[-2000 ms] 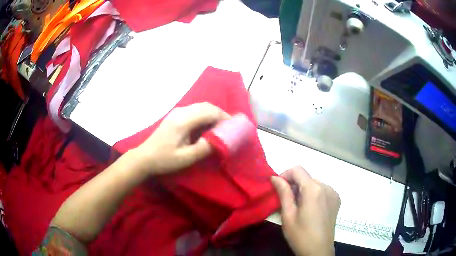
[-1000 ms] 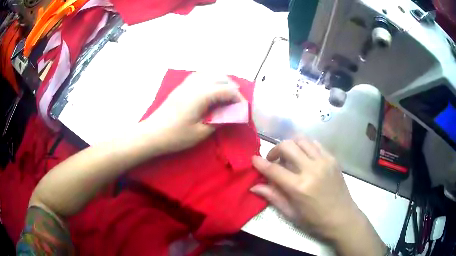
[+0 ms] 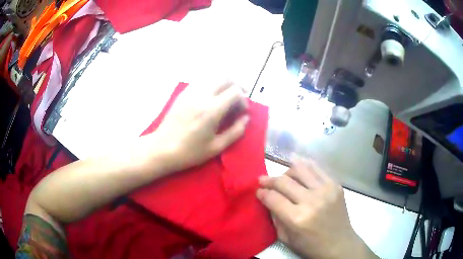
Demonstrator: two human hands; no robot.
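Observation:
A red fabric panel [image 3: 203, 189] lies on the white table's near part, left of the needle area, with a smaller folded red layer along its right side. My left hand [image 3: 203, 124] is on the panel's upper part, fingers curled, slightly blurred; whether it pinches cloth is unclear. My right hand [image 3: 304, 202] is at the panel's right edge, its fingertips touching the cloth there. The industrial sewing machine [image 3: 350, 55] stands to the right with its light on. The cloth is not under the presser foot.
A smartphone [image 3: 402, 152] lies right of the machine bed. Pink-backed red pieces [image 3: 51, 96] and orange strips [image 3: 43, 25] are heaped at far left. A red piece [image 3: 147, 12] lies at the back. A dark red garment bundle [image 3: 101, 232] hangs at the near left.
The pink-backed flap beside my left hand no longer shows; red cloth lies there now. My right hand has moved from the lower edge up to the panel's right edge. The view has shifted slightly.

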